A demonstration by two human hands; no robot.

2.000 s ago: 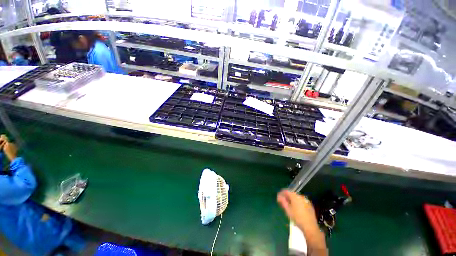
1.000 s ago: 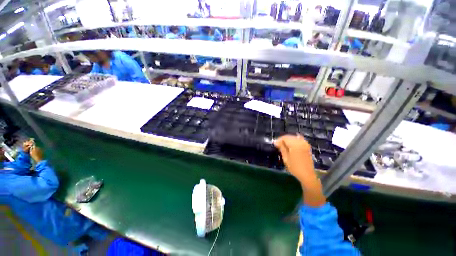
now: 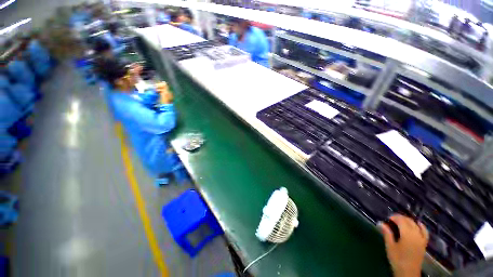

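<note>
Black part trays (image 3: 359, 176) lie side by side on the raised white shelf, divided into pockets. White paper slips (image 3: 404, 153) rest on them. My right hand (image 3: 406, 243) is at the front edge of the trays, at the lower right, with its fingers curled and blurred. Something dark shows between thumb and fingers; whether it is gripped or is just the tray edge behind cannot be told. My left hand is not in view.
A white fan (image 3: 279, 217) with a cord stands on the green bench (image 3: 238, 157). A small clear pack of parts (image 3: 193, 142) lies farther along. A person in a blue smock (image 3: 141, 121) sits at the bench. A blue stool (image 3: 190, 216) stands on the aisle floor. A clear container (image 3: 224, 55) sits on the shelf.
The view has swung left, bringing in the aisle and stool. The dark blurred shape beside my right hand over the trays is gone; the hand is now at the trays' front edge.
</note>
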